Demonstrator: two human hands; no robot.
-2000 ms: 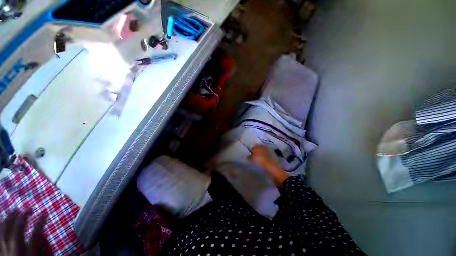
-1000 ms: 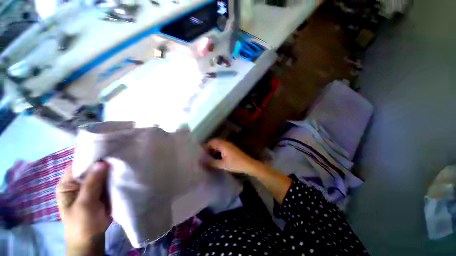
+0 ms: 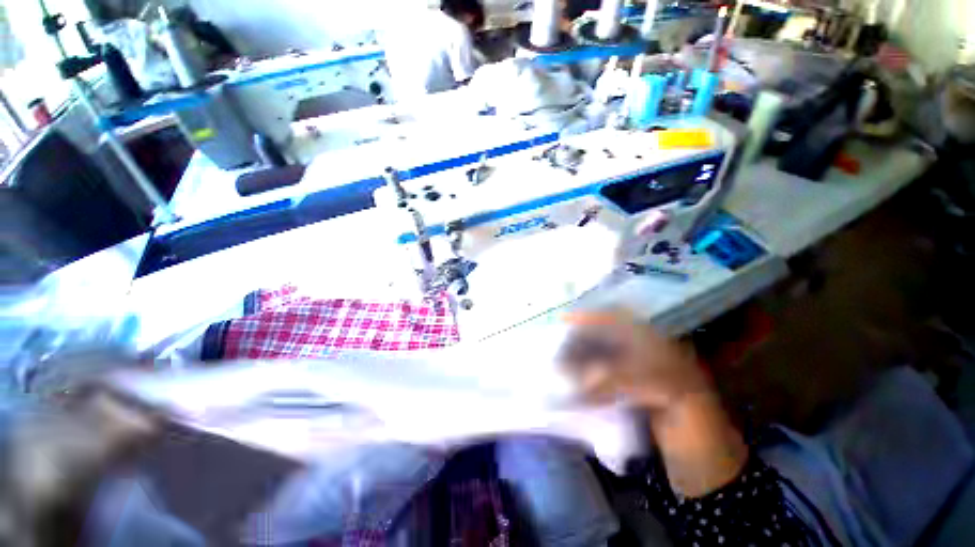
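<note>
A pale grey-white cloth piece (image 3: 353,401) is stretched across the front of the view, blurred. My right hand (image 3: 631,358) grips its right end, near the table's front edge. My left hand (image 3: 80,438) is at its left end, very blurred, low at the left; its fingers cannot be made out. Behind the cloth, a red checked panel (image 3: 342,324) lies on the white table, reaching the needle area (image 3: 447,280) of the white sewing machine (image 3: 535,227). More checked and pale cloth hangs below, at the lap.
Blue scissors (image 3: 729,246) and a slim metal tool (image 3: 655,271) lie at the table's right end. Pale folded cloth (image 3: 855,459) is at the lower right. Crumpled clear plastic (image 3: 75,310) is at the left. A person in white (image 3: 426,53) and more machines are behind.
The view has lifted towards the machine and room. The pale cloth, earlier hanging from my left hand, is now spread sideways; my right hand has moved onto its right end.
</note>
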